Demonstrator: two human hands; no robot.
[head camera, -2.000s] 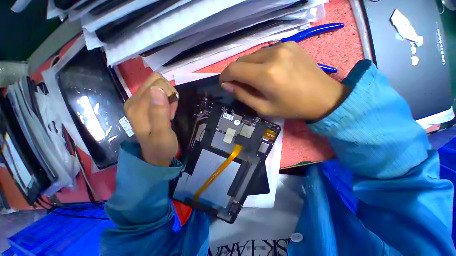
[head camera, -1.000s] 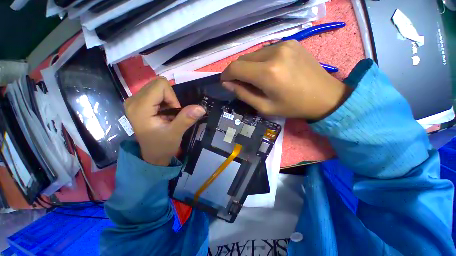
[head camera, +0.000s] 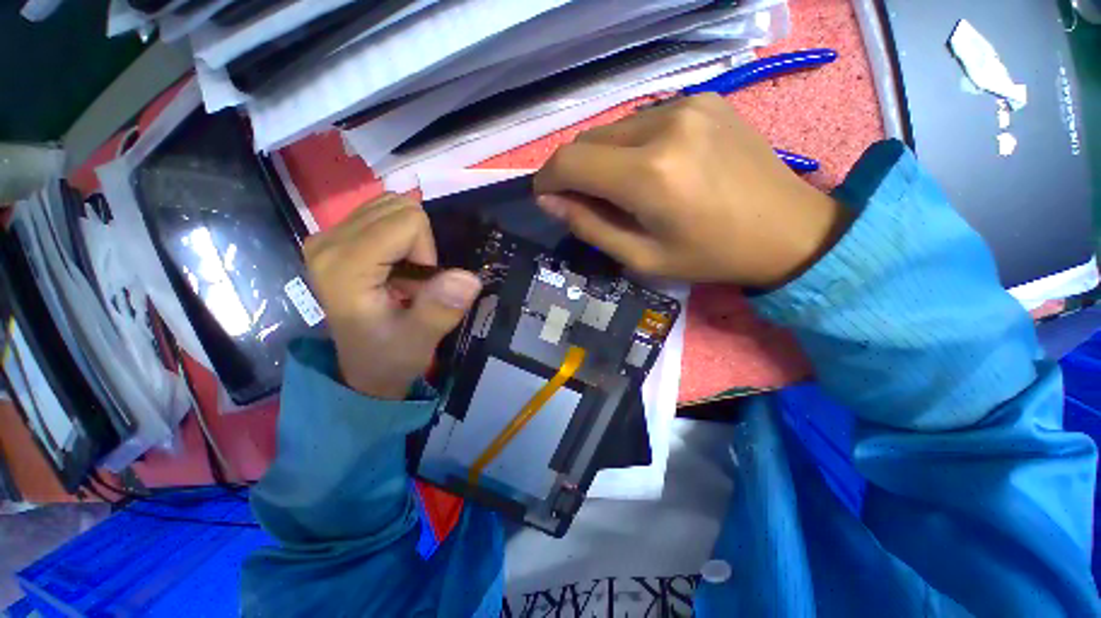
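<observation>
An opened tablet (head camera: 512, 410) lies aslant in front of me, inner side up, with an orange flex cable (head camera: 526, 417) running diagonally over its pale battery (head camera: 501, 408). My left hand (head camera: 384, 296) is at the tablet's upper left edge, thumb stretched over the rim and fingers curled, gripping that edge. My right hand (head camera: 676, 193) is above the tablet's top end, with thumb and forefinger pinched together at a dark part by the top edge. What exactly the fingertips hold is hidden. A dark panel (head camera: 629, 432) and a white sheet show under the tablet.
Stacked covers with white sheets (head camera: 398, 73) stand at the back. Blue-handled cutters (head camera: 773, 73) lie behind my right hand. A glossy black wrapped tablet (head camera: 223, 260) is at left, beside more layered slabs (head camera: 85, 326). A grey back cover (head camera: 996, 145) with white scraps is at right.
My left thumb has come down from its raised, curled pose onto the tablet's upper left, then drawn back slightly left. My right hand and the tablet have hardly moved.
</observation>
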